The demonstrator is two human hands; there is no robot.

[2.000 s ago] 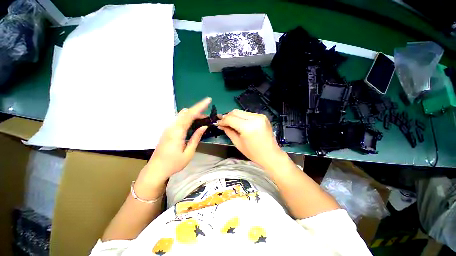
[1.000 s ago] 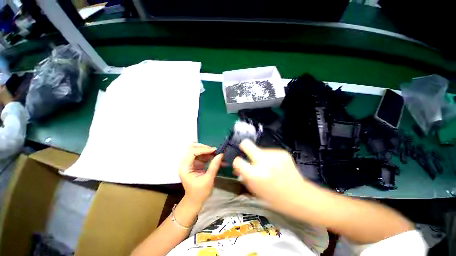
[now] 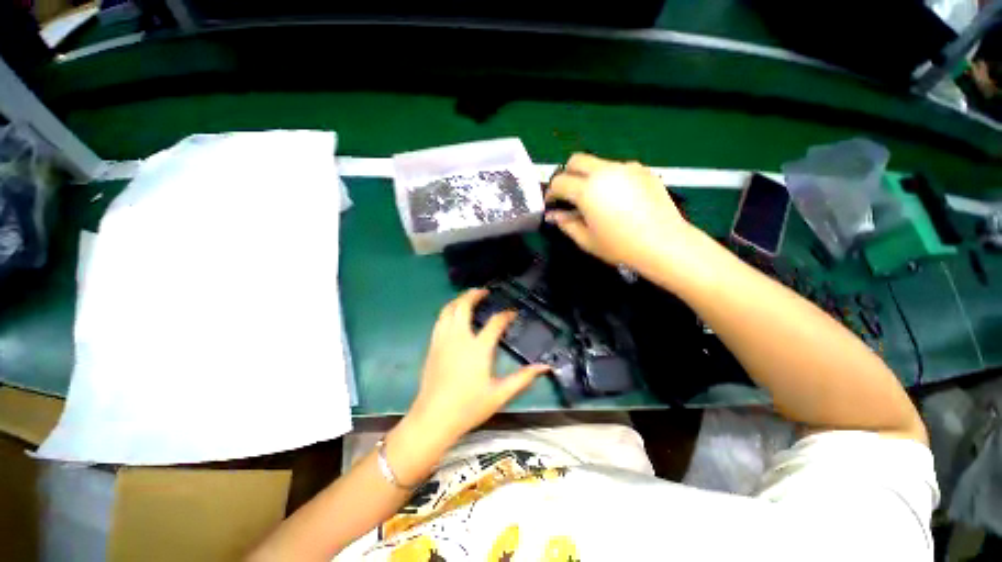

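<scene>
Black plastic housings lie heaped on the green bench in front of me. My left hand is at the heap's left edge, thumb and fingers spread around a black housing; whether it grips it is unclear. My right hand reaches over the back of the heap, right of the white box, with its fingers curled down at dark parts. What its fingertips hold is hidden. The open white box holds many tiny grey bits. A dark flat piece lies just in front of the box.
A large white sheet covers the left of the bench. To the right are a smartphone, small black clips, a clear bag and a green device. An open carton is below left. A raised green shelf runs behind.
Both hands were together on a black part; now they are apart. My right hand has moved back to the heap beside the box, and my left hand is over a housing at the heap's edge.
</scene>
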